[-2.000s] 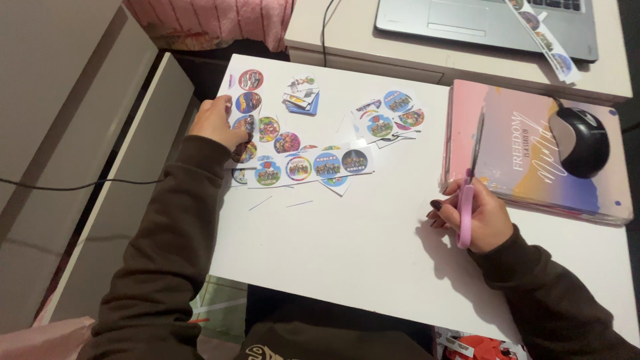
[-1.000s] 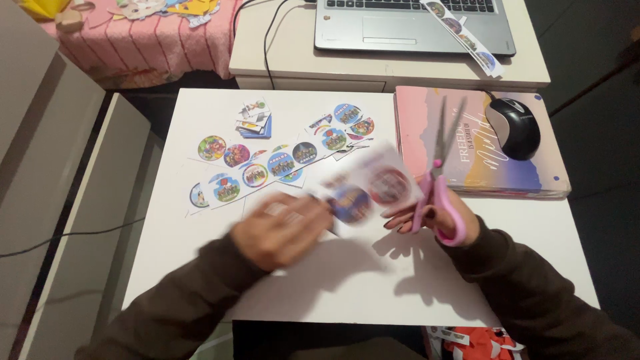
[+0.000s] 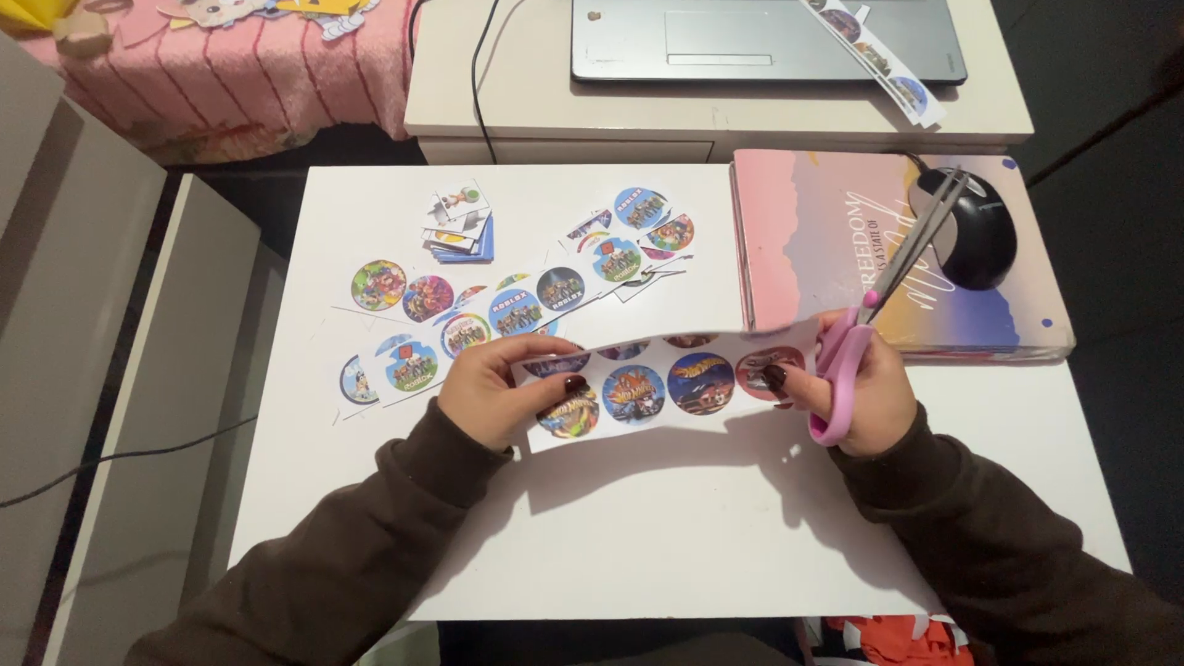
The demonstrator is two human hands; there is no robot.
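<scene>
A paper strip printed with round colourful pictures (image 3: 671,388) is stretched between both hands above the white table. My left hand (image 3: 490,388) pinches its left end, thumb on top. The strip's right end is under the thumb of my right hand (image 3: 865,398), which also holds pink-handled scissors (image 3: 846,370). Their blades look nearly closed and point up and away, over the notebook. Behind the strip, more printed strips with round pictures (image 3: 513,313) lie in a loose row on the table. A small stack of cut paper pieces (image 3: 460,227) sits farther back.
A thick notebook (image 3: 805,250) with a black computer mouse (image 3: 971,231) on it lies at the right. Behind the table, a laptop (image 3: 703,46) with a printed strip (image 3: 869,55) across it rests on a cream surface. A black cable (image 3: 476,83) hangs there. Drawer fronts (image 3: 139,398) stand at the left.
My left hand has come from the strips at the table's left to the middle. A strip is now held between both hands, and the scissors are raised from near the notebook's lower left corner.
</scene>
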